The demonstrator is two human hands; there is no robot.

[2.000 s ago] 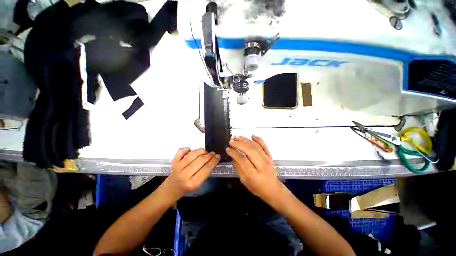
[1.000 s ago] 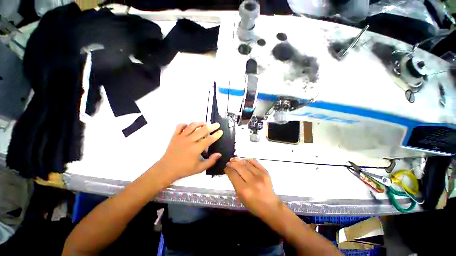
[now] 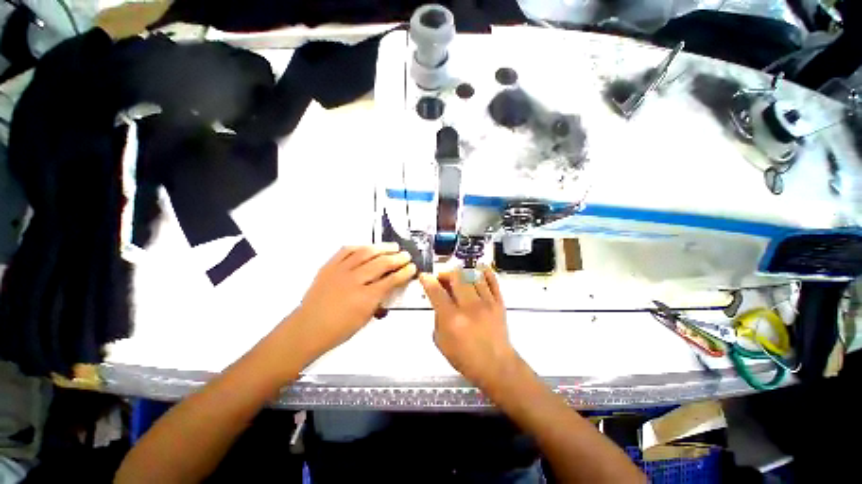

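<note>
The black fabric strip (image 3: 401, 242) lies at the needle area, at the left end of the white sewing machine (image 3: 605, 170). Only a short part of it shows; the hands cover the rest. My left hand (image 3: 352, 288) presses on its left side, fingertips near the presser foot (image 3: 422, 248). My right hand (image 3: 470, 317) is just right of it, with fingertips close to the foot and to my left fingertips. Whether the fingers pinch the fabric is hidden.
A heap of black strips (image 3: 71, 208) covers the left of the table, with a small black piece (image 3: 231, 261) beside it. Scissors (image 3: 756, 345) and snips (image 3: 695, 333) lie at the right. A blue crate (image 3: 680, 467) with cardboard (image 3: 682, 430) is below. Another person's hand (image 3: 132, 17) shows at the top left.
Both hands have moved up toward the needle, and the strip has gone with them, so less of it shows. The view has shifted slightly. Another person's hand has appeared at the top left.
</note>
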